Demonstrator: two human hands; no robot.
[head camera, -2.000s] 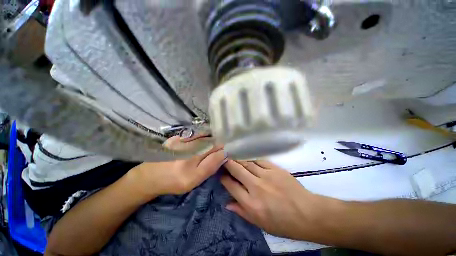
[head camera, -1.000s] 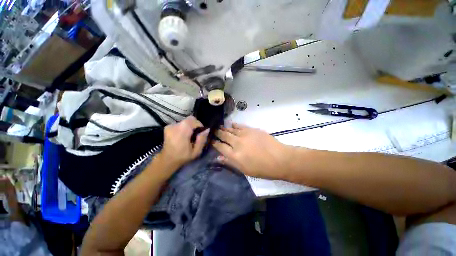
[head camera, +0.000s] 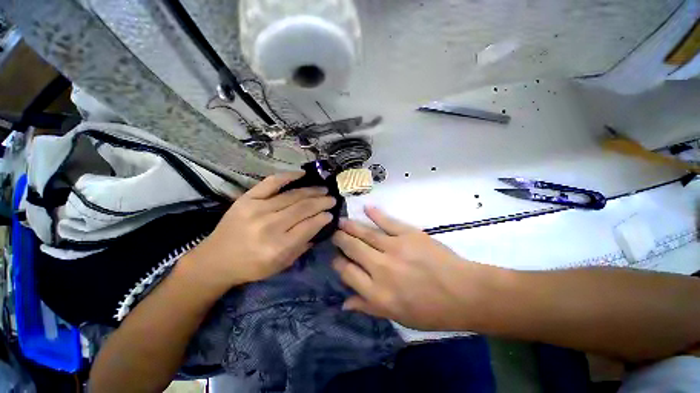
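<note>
My left hand lies flat with fingers together on the black fabric panel, just in front of the needle area. My right hand lies to its right, fingers slightly spread, fingertips on the edge of the dark grey patterned lining. The lining hangs towards me below both hands. The off-white shell with black stripes is bunched at left. A white toothed line runs along the black fabric. The small cream ribbed knob is beside the fingertips.
The large white knob looms at the top. Open black thread snips, a thin metal strip, a yellow-orange tool and a white block lie on the right. A blue plastic basket stands at far left.
The view has moved closer to the machine. My left hand, pinching the black fabric a second ago, now lies flatter on it near the needle. My right hand stays beside it, fingers more spread.
</note>
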